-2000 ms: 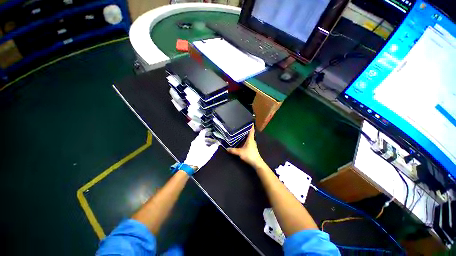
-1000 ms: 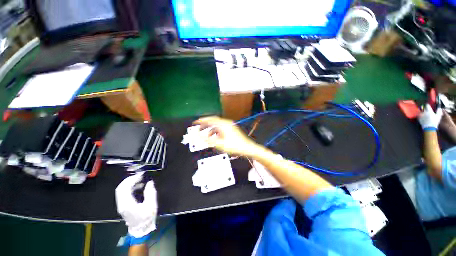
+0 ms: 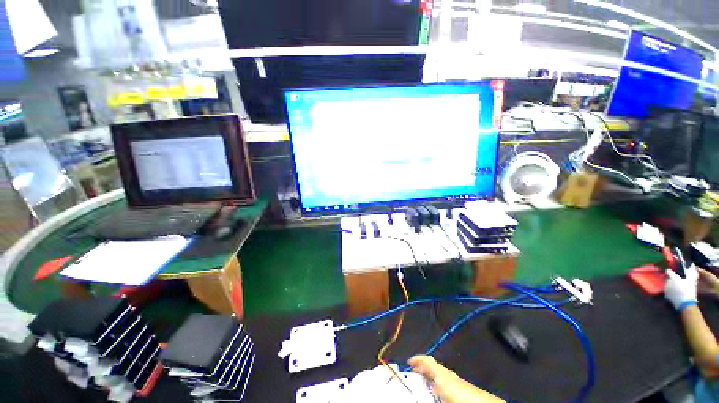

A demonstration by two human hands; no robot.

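A white flat unit [image 3: 311,345] lies on the black bench with a blue cable [image 3: 378,316] running to its right edge. A second white unit [image 3: 322,392] is cut off by the bottom edge. My bare right hand [image 3: 445,381] is at the bottom, partly cut off, its fingertips at the end of another blue cable beside white shapes. Its grip is hidden. A blurred white shape left of it may be my gloved left hand or a unit; I cannot tell which. A thin orange lead [image 3: 396,327] hangs down to this spot.
Stacks of black units [image 3: 206,341] stand at left. A wooden riser [image 3: 366,291] holds adapters and more units. A black mouse [image 3: 511,337] lies inside the blue cable loop. A monitor [image 3: 394,149], laptop [image 3: 181,164] and fan [image 3: 530,178] stand behind. Another person's gloved hand [image 3: 681,285] is at right.
The view has lifted towards the monitor. My right hand has left the upper unit and is now lower right, by the blue cable's end. My left glove is no longer seen clearly beside the stack.
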